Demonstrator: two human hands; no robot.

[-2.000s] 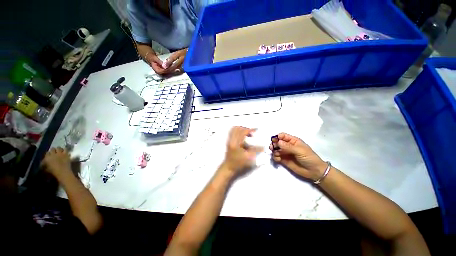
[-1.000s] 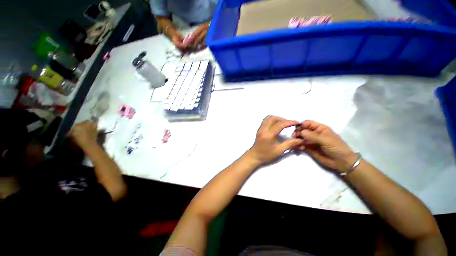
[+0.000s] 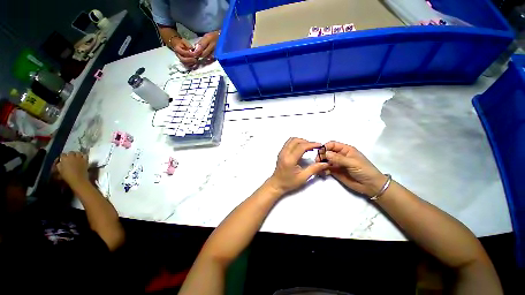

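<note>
A small square panel with a dark edge (image 3: 322,154) is held above the table between my two hands. My right hand (image 3: 352,167) pinches it at its right side with thumb and fingers. My left hand (image 3: 295,165) has its thumb and index fingertips at the panel's left edge, the two forming a ring. Whether any thin film is at the fingertips is too small to tell.
White squares (image 3: 196,103) lie in rows on a clear box. A dispenser bottle (image 3: 149,92), pink housings (image 3: 122,139) and loose parts (image 3: 133,177) are at left. A large blue bin (image 3: 357,62) stands beyond, another blue bin (image 3: 499,124) at right. One person sits left, another opposite.
Two seconds ago my left hand was apart from the panel, fingers spread; it has since come to the panel's left edge. Since one second ago the view has shifted, and the panel shows more clearly.
</note>
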